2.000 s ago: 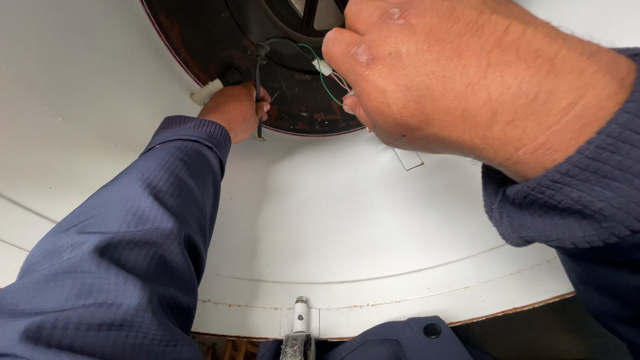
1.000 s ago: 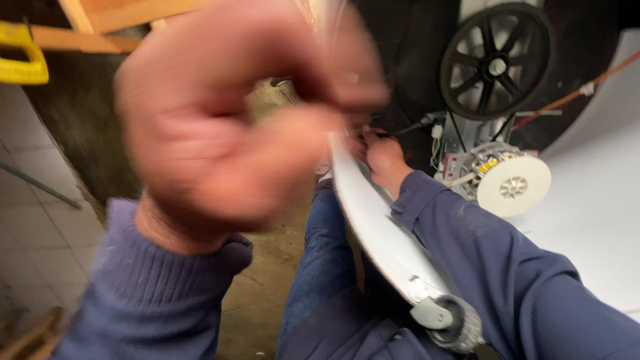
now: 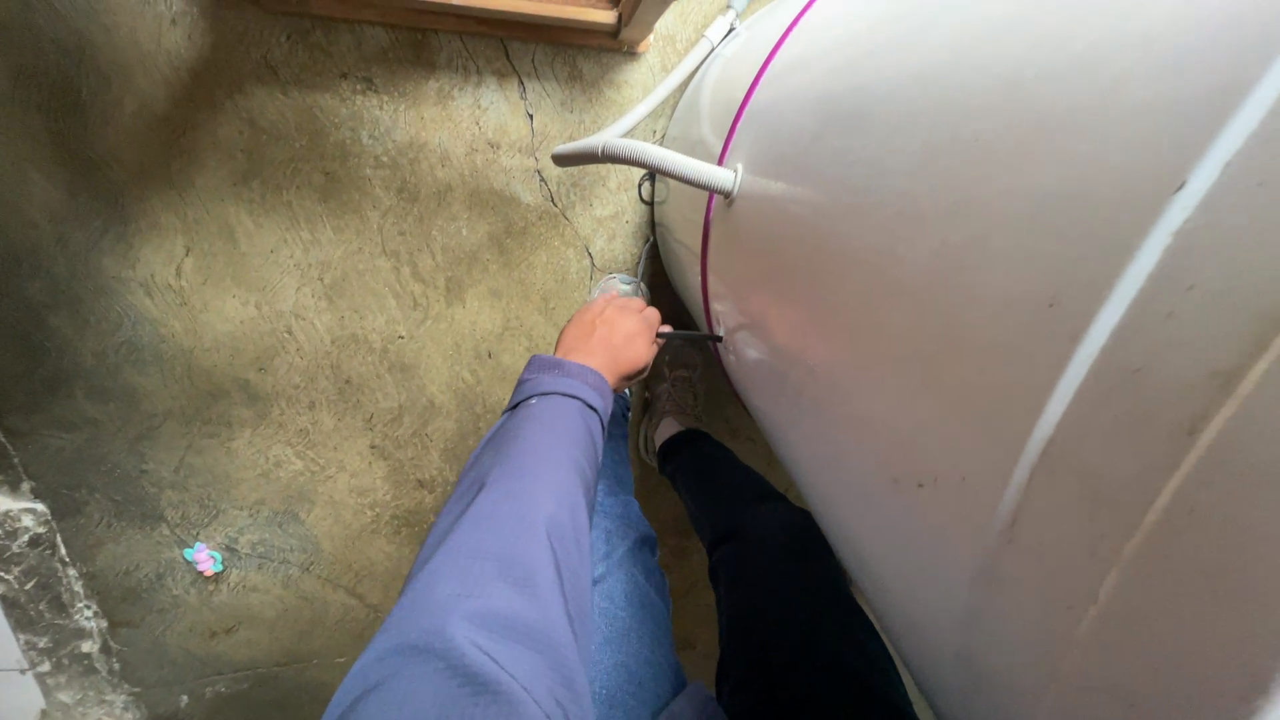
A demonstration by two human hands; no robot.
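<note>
My left hand (image 3: 612,340) is closed around a thin black rod or cable (image 3: 690,336), whose far end meets the white casing of a washing machine (image 3: 900,330) beside a magenta edge line (image 3: 706,250). Whether that end enters a hole cannot be told. My right hand is out of view. Above my left hand, a grey corrugated hose (image 3: 665,160) comes out of the casing through a round opening and bends back upward.
A wooden frame (image 3: 520,20) lies at the top on the cracked concrete floor (image 3: 300,250). Below my hand are a leg in blue jeans (image 3: 630,600), a leg in black trousers (image 3: 780,600) and a sneaker (image 3: 675,395). A small coloured object (image 3: 204,559) lies at the lower left.
The view has swung from the machine's open underside, with its pulley and motor, to the outside of its casing. My right hand, seen earlier, is out of view.
</note>
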